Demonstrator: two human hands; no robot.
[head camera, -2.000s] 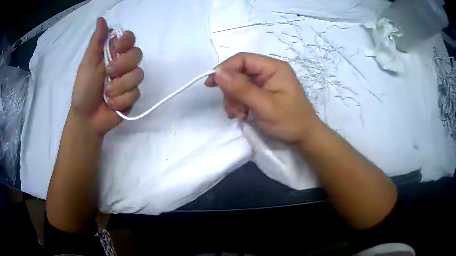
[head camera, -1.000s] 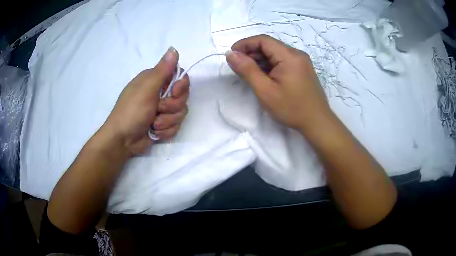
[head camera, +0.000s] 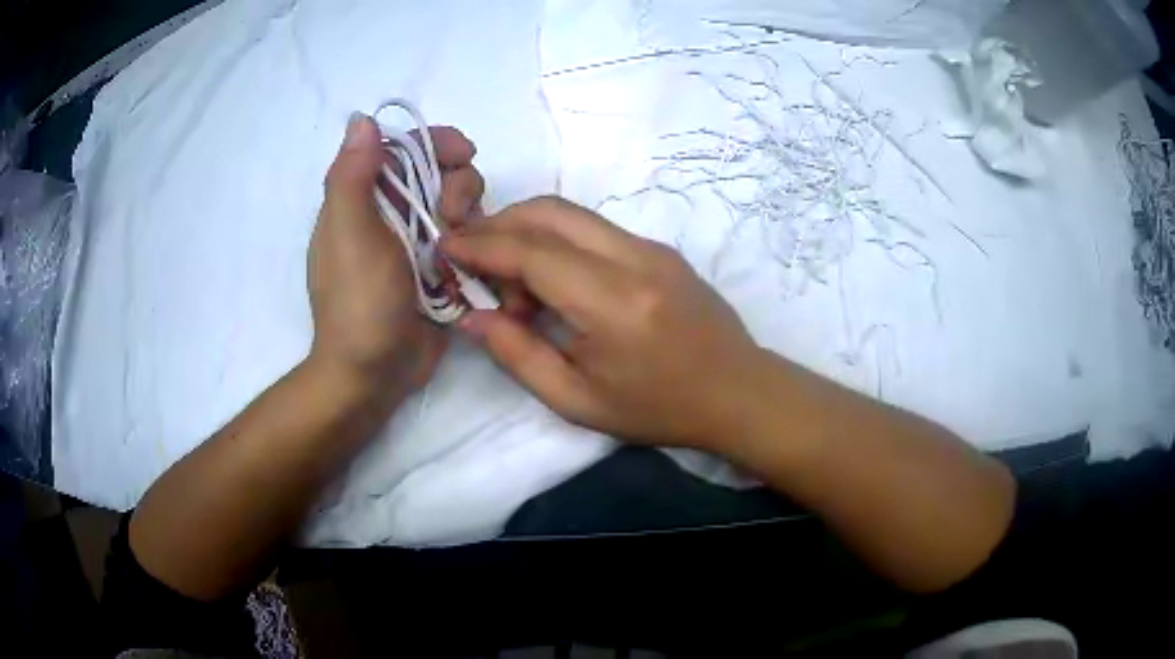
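Observation:
A white cable (head camera: 414, 180) lies in several long loops in my left hand (head camera: 374, 258), whose thumb and fingers are curled around it. My right hand (head camera: 593, 309) is at the lower end of the loops and grips the cable's white connector end (head camera: 477, 295) between thumb and fingers. The hands are close together above the white cloth (head camera: 206, 258). Part of the loops is hidden by the fingers.
Thin ties (head camera: 825, 167) lie scattered on the cloth at the right. A crumpled rag (head camera: 1003, 110) and a translucent bottle (head camera: 1076, 58) are at the upper right, a cable heap (head camera: 1147, 232) at the right edge, clear plastic bags (head camera: 32, 283) at the left edge.
The cable's stretched free length is now gathered into loops. My right hand has moved left and down to my left hand, which has turned palm up and shifted slightly left since one second ago.

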